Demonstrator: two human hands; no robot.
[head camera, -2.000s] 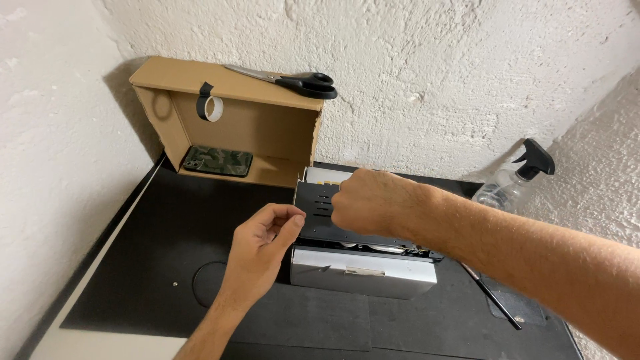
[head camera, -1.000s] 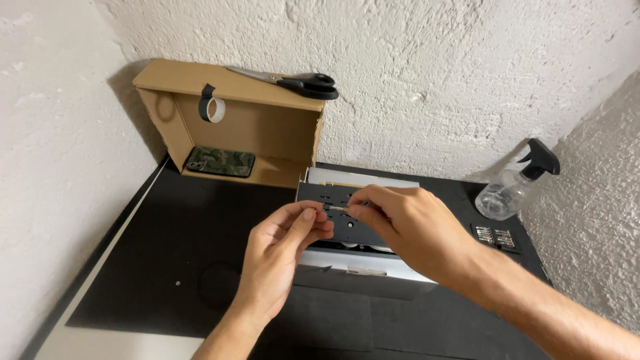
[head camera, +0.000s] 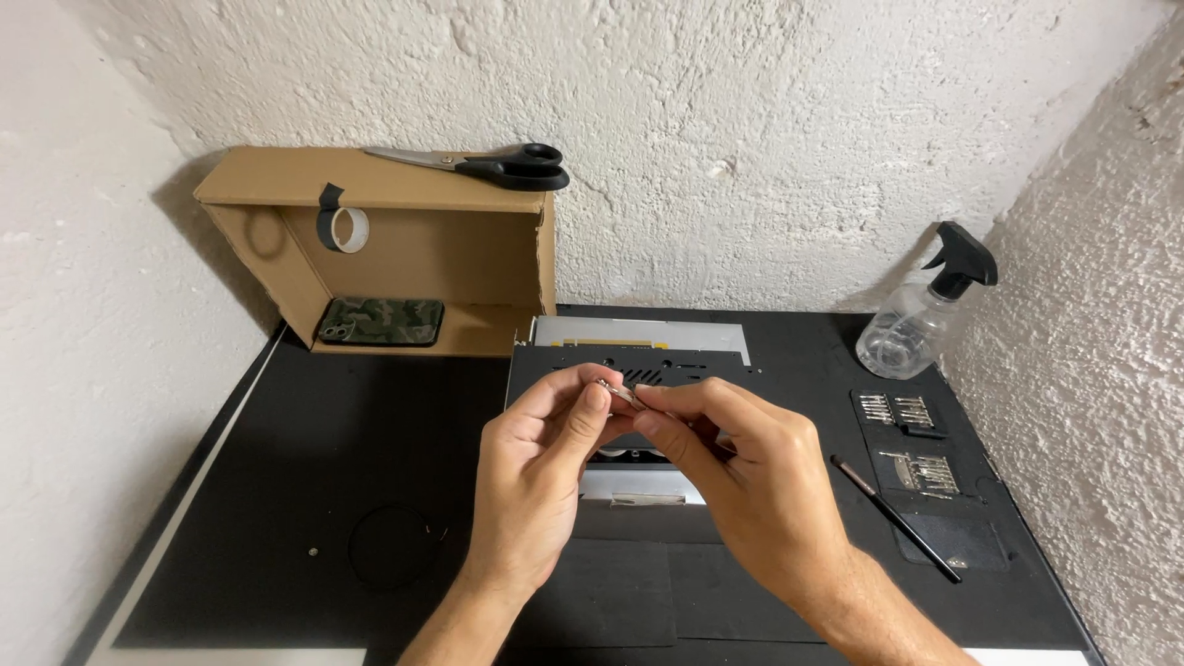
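Just above a black graphics card (head camera: 532, 365), my two hands meet at a small metal screwdriver (head camera: 622, 393). The fingertips of my left hand (head camera: 546, 462) pinch its left end, where small metal pieces show. My right hand (head camera: 758, 472) holds the other end between thumb and forefinger; its palm hides the rest of the shaft. The graphics card has a slotted backplate and a gold edge connector along its far side. It rests on a white box (head camera: 638, 485), whose front and far edge stick out from under the card.
A cardboard box (head camera: 388, 180) bears scissors (head camera: 499, 166), hanging tape (head camera: 344, 229) and a camouflage-cased phone (head camera: 381, 321). At right are a spray bottle (head camera: 911, 324), an unfolded bit kit (head camera: 902, 435) and a thin brush (head camera: 897, 520). A black cord loop (head camera: 396, 546) lies left.
My right hand, a closed fist over the card two seconds ago, has come down beside my left fingertips. The metal tool now shows between both hands, and both hands are a little nearer to me.
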